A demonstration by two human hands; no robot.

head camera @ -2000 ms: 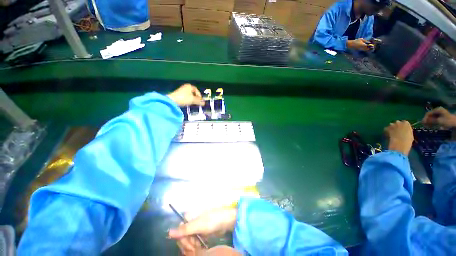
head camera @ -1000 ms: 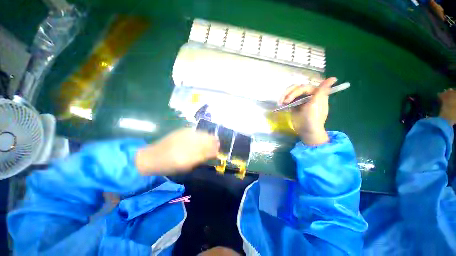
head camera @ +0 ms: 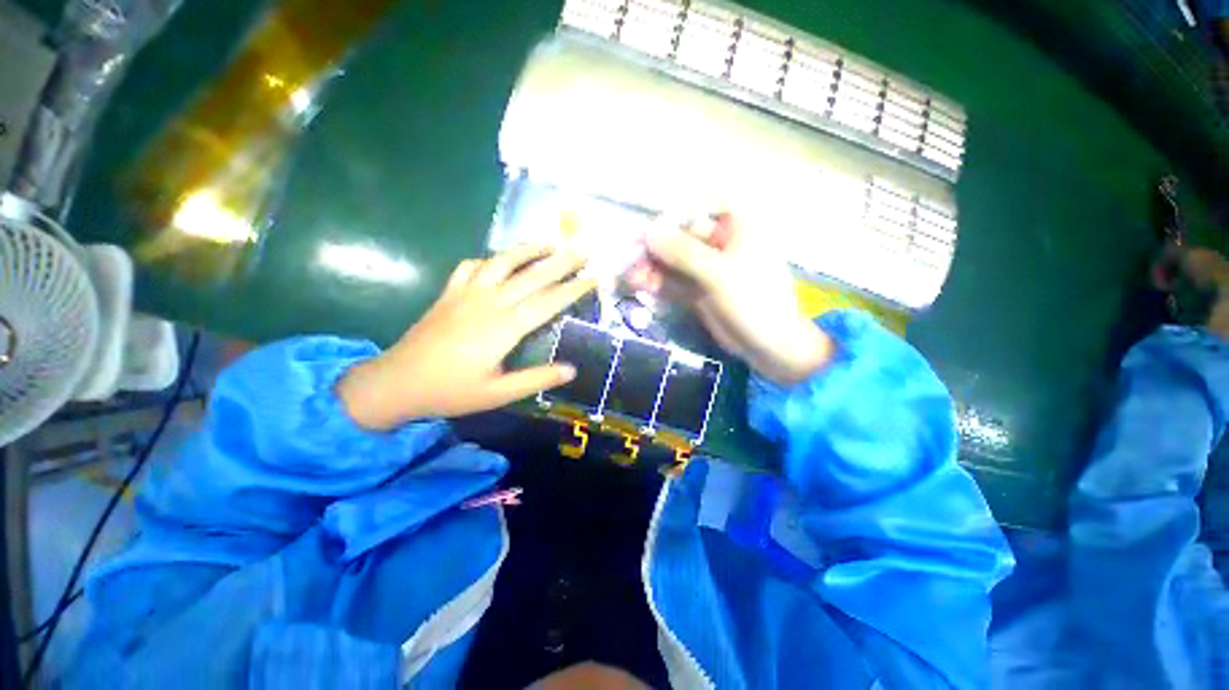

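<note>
Three dark screen modules [head camera: 634,383] with white frames lie side by side at the bench's near edge, their orange-yellow flex tails [head camera: 624,448] pointing towards me. My left hand [head camera: 465,337] is at their left, fingers spread, one fingertip at the left module and the others over the bright sheet. My right hand [head camera: 735,290] is just beyond the modules, fingers bent together in the glare; whether it holds the tweezers cannot be told. A small dark piece [head camera: 636,314] lies between the hands. The silvery sheet [head camera: 674,148] is beyond, with a barred sticker strip [head camera: 768,61] at its far edge.
Yellow tape [head camera: 849,305] is by the sheet's near right corner. A glossy amber film [head camera: 223,148] and clear plastic [head camera: 88,81] lie at left. A white fan [head camera: 54,317] stands at the left edge. A neighbouring worker's blue sleeve [head camera: 1146,431] is at right.
The view has tilted down to the near bench edge. The three modules now lie there. My right hand has moved left to them; the tweezers seen earlier no longer show clearly. My left hand has spread its fingers.
</note>
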